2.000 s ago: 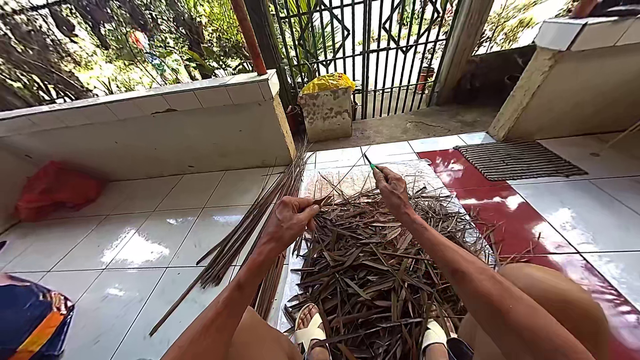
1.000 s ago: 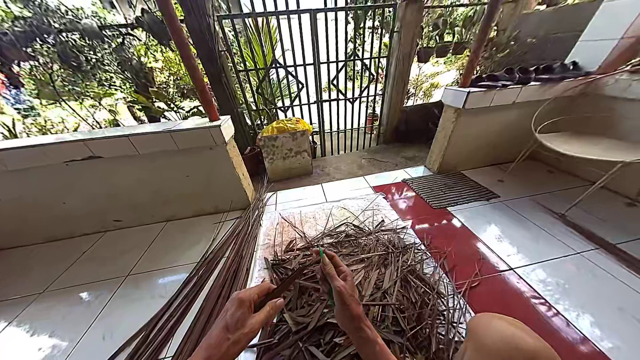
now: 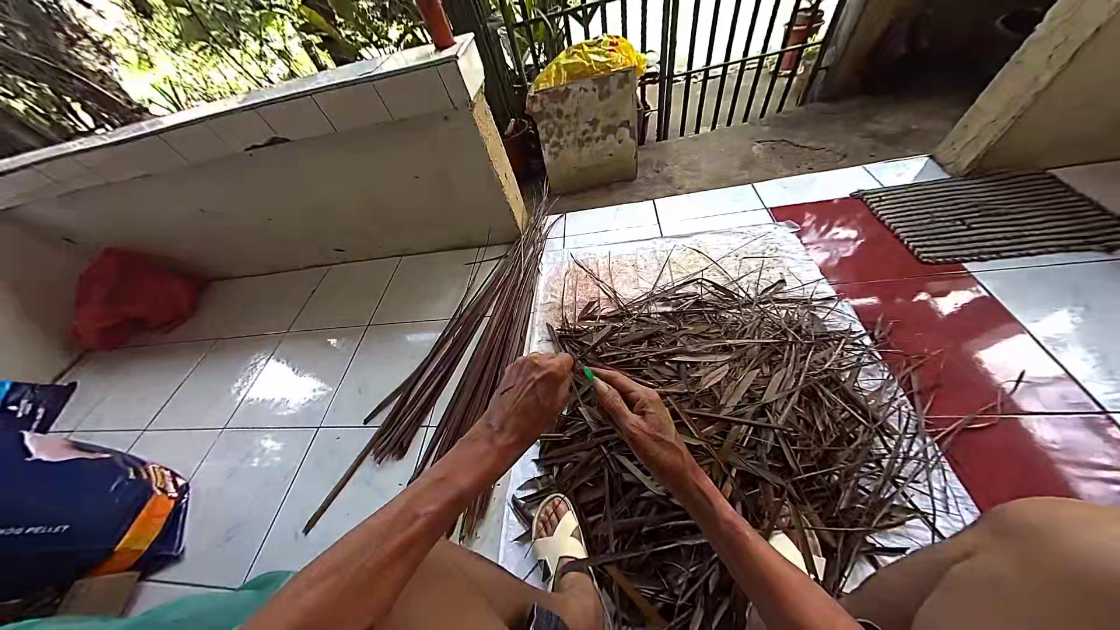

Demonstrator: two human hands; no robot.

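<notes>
My left hand (image 3: 535,389) is closed around a thin dark leaf strip, most of which its fingers hide. Close beside it, my right hand (image 3: 637,418) holds a small green-handled tool (image 3: 588,374), probably a knife; its blade is not clear. Beneath both hands lies a large heap of dry brown leaf strips (image 3: 744,385), spread over a white sheet (image 3: 787,249). To the left of the sheet, a bundle of long thin leaf ribs (image 3: 494,341) lies fanned out on the tiles.
Sandalled feet stand at the heap's near edge, one sandal (image 3: 558,544) in plain sight. A dark blue bag (image 3: 79,507) and a red bag (image 3: 131,297) are at left. A slatted mat (image 3: 997,214) lies at right. Beyond are a low wall (image 3: 350,188), a concrete block (image 3: 586,131) and a metal gate (image 3: 700,74).
My hands were apart two seconds ago and are now close together. The view has swung right and back left, and tilted down.
</notes>
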